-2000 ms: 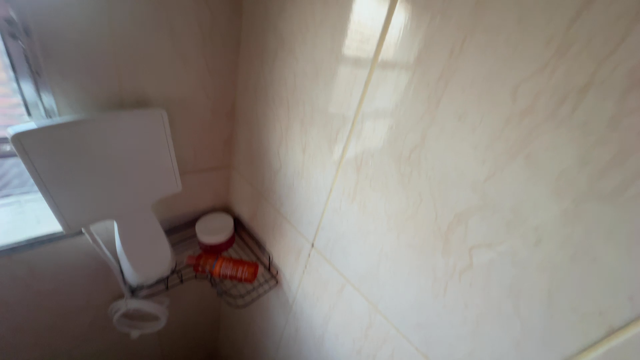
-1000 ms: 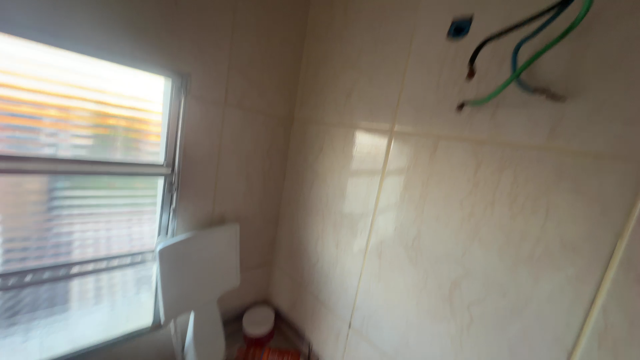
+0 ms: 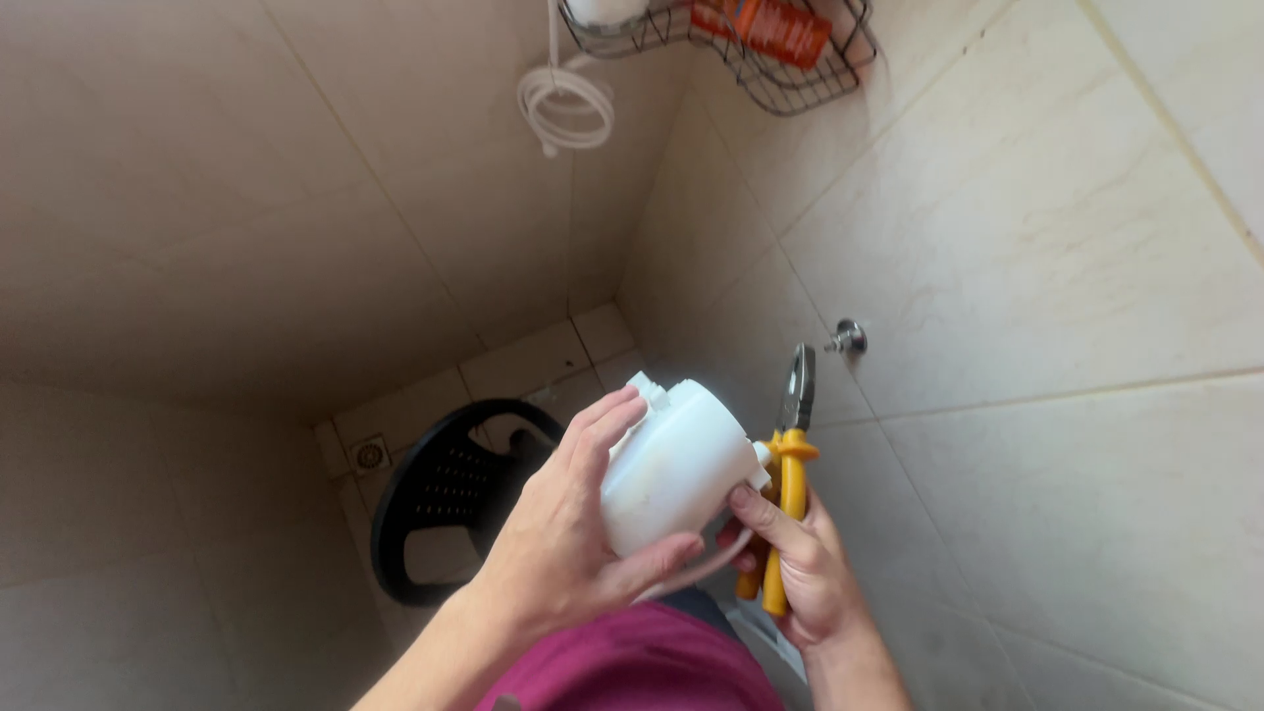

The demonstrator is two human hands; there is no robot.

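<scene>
My left hand (image 3: 563, 523) is wrapped around a white plastic cylindrical housing (image 3: 676, 469), which looks like an electric shower head, held tilted in front of my body. Combination pliers with yellow handles (image 3: 792, 494) lie in my right hand (image 3: 815, 563), their metal jaws pointing up. The thumb of that hand also touches the right end of the housing. A thin pale hose (image 3: 706, 571) curves below the housing toward my right fingers. Whether the plier jaws are fully closed is hard to tell.
A black plastic chair (image 3: 395, 523) stands below, near a floor drain (image 3: 370, 454). On the tiled right wall is a metal valve fitting (image 3: 849, 338). Above, a wire corner shelf (image 3: 790, 94) holds an orange bottle (image 3: 775, 30); a coiled white hose (image 3: 565, 107) hangs beside it.
The view has swung down from the wall with the wires and the window. Both hands, the white housing and the pliers now show; neither earlier frame has them.
</scene>
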